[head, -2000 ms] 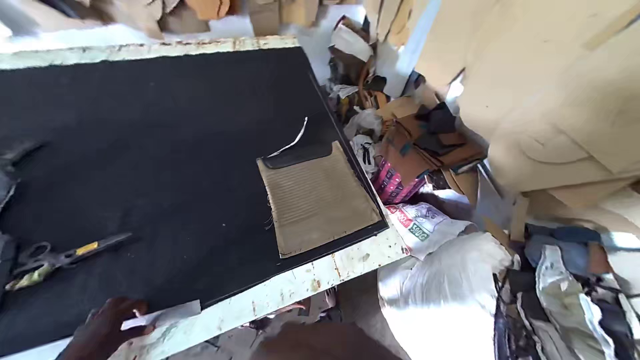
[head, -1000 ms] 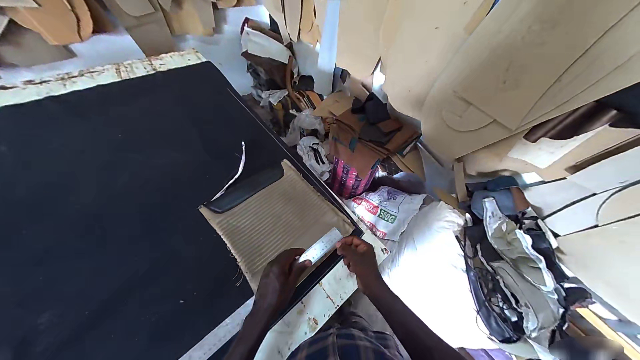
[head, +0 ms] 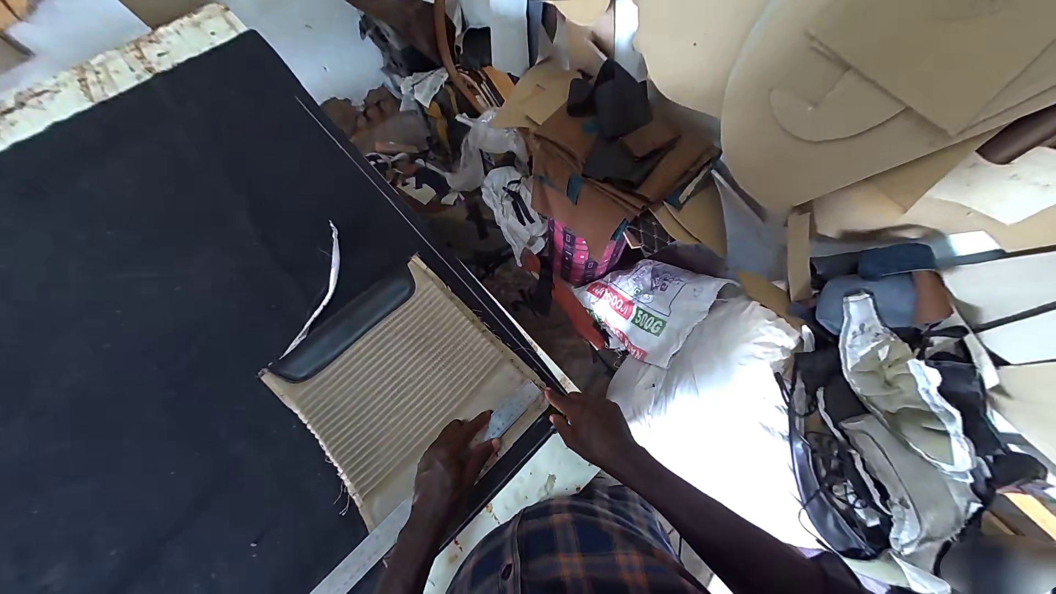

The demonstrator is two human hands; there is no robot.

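My left hand point(head: 452, 462) grips a pale metal ruler point(head: 511, 410) that lies across the near end of a ribbed beige panel point(head: 404, 371). The ruler's other part point(head: 363, 557) shows on the far side of my left wrist. At the panel's near right corner, my right hand point(head: 587, 425) has its fingertips on the edge, close to the ruler's end. A padded black strip point(head: 346, 328) runs along the panel's far edge, with a thin white strip point(head: 326, 289) beside it. The panel rests on black material point(head: 165, 330) spread over the table.
Past the table's right edge stand a full white sack point(head: 709, 404), a printed plastic bag point(head: 652, 309) and a pile of brown and black scraps point(head: 610, 157). Large beige sheets point(head: 874, 82) lean at the upper right. A heap of black and grey covers point(head: 891, 445) sits at the right.
The view has shifted greatly. Two seconds ago one hand held the ruler at the table's near edge, away from the panel; now both hands are at the panel's near end with the ruler on it.
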